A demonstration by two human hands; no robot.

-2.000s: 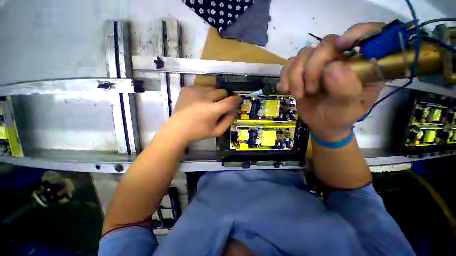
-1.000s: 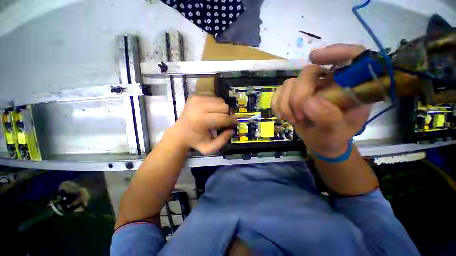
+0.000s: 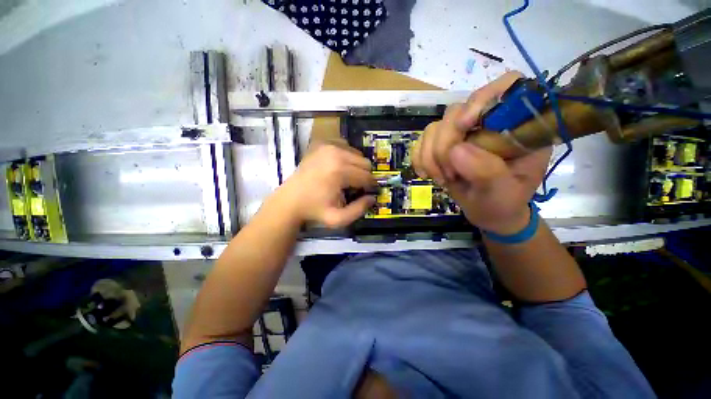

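Note:
A yellow-edged circuit board [image 3: 421, 196] lies in a black frame fixture [image 3: 413, 228] on the rail track in front of me. My left hand [image 3: 337, 187] is at the board's left edge, fingers curled near the small parts; whether it holds something small is hidden. My right hand [image 3: 487, 160] is closed around a brass-brown hand tool [image 3: 561, 125] with a blue part at the grip, above the right part of the board. The tool's tip is hidden behind my fingers. A blue wristband [image 3: 514, 227] is on my right wrist.
Metal rails [image 3: 140, 248] border the track, with cross rails [image 3: 214, 156] at left. Another board [image 3: 35, 199] lies far left; a filled black fixture [image 3: 677, 175] is far right. A cardboard sheet [image 3: 366, 78], dotted cloth [image 3: 335, 23] and thin dark rod [image 3: 487, 54] lie behind.
The tool and my right hand have shifted left over the board since the first frame. My left hand has moved a little down along the board's left edge.

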